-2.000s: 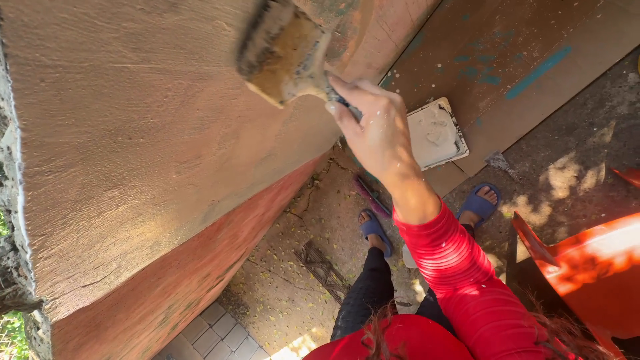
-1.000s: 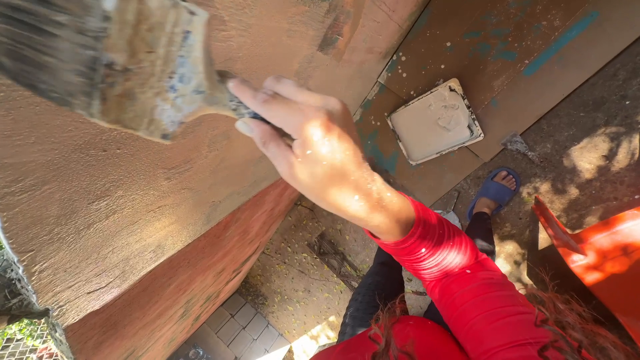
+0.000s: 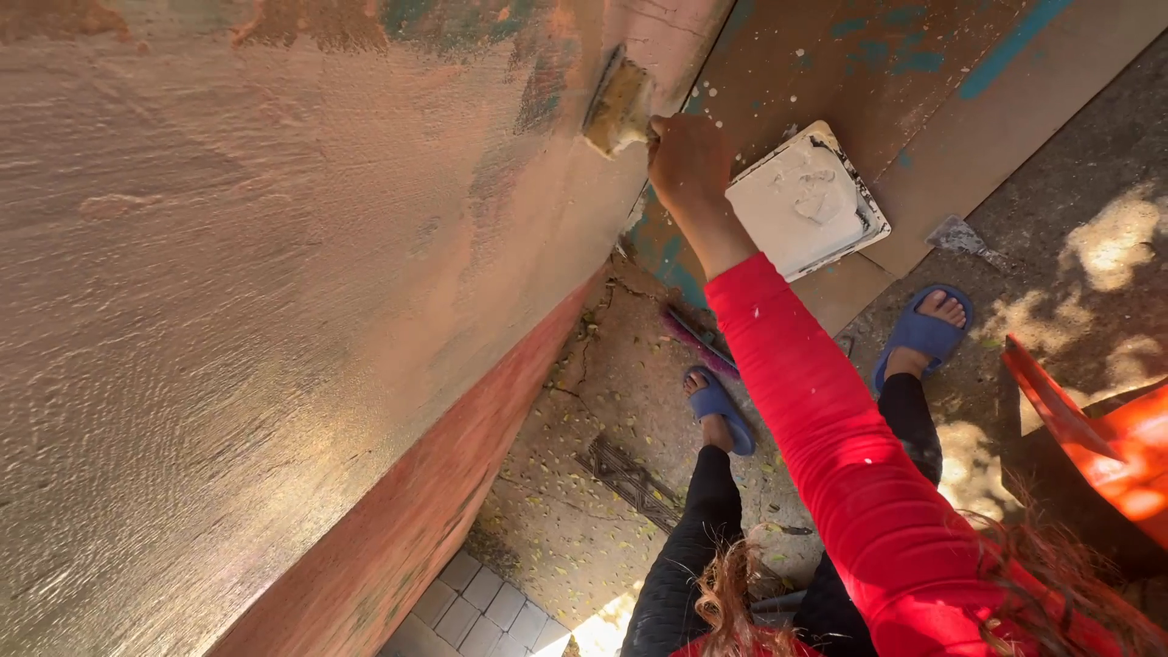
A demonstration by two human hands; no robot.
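My right hand [image 3: 691, 160], at the end of a red sleeve, grips the handle of a wide paintbrush [image 3: 620, 105]. The brush lies against the wall [image 3: 274, 274], close to its far edge; its bristle side faces the wall and is partly hidden. Much of the wall has a wet, shiny light-brown coat, with teal and rough orange patches at the top. Right of and below my hand, a square white tray [image 3: 803, 201] of pale paint sits on cardboard sheets. My left hand is out of the picture.
A putty knife [image 3: 963, 239] lies beside the cardboard [image 3: 967, 137]. My feet in blue slides stand on the concrete ground [image 3: 566, 465], near a purple-bristled brush [image 3: 698, 342] and a flat metal grate [image 3: 630, 479]. An orange plastic chair [image 3: 1113, 438] is at the right.
My right hand with the paintbrush has moved from over the nearer part of the wall out to its far edge, by the cardboard. The brush appears much farther from the camera than one second ago.
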